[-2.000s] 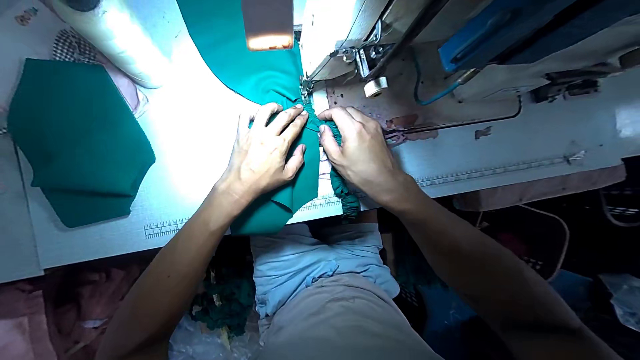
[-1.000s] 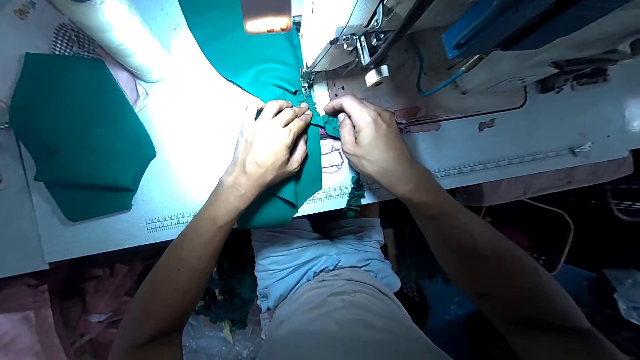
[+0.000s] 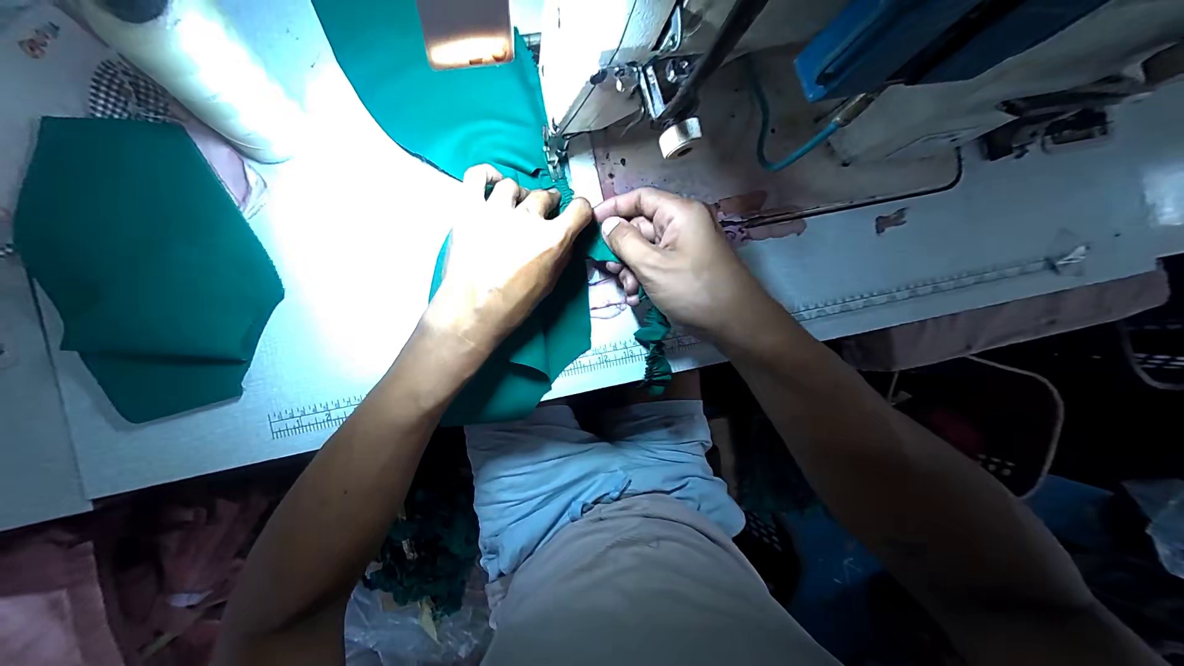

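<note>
A large green fabric panel (image 3: pixel 444 102) runs under the needle and presser foot (image 3: pixel 555 153) of a sewing machine (image 3: pixel 601 46) and hangs over the table's front edge. My left hand (image 3: pixel 509 250) lies on it just in front of the foot, palm down, fingers bent onto the cloth. Right of it, my right hand (image 3: pixel 671 254) pinches a narrow gathered green strip (image 3: pixel 655 347) between thumb and fingers. That strip's loose end dangles at the table edge. Part of the cloth is hidden beneath my hands.
Another cut green piece (image 3: pixel 148 268) lies flat at the left of the table (image 3: pixel 314 342). A white thread cone (image 3: pixel 213 74) rests behind it. A blue part (image 3: pixel 888 42) of the machine overhangs the right side. Printed measuring scales (image 3: pixel 916 289) follow the front edge.
My left hand's fingers have become more arched over the fabric. My right hand's grip on the strip has shifted, and the strip's hanging end sits a little farther right than two seconds ago.
</note>
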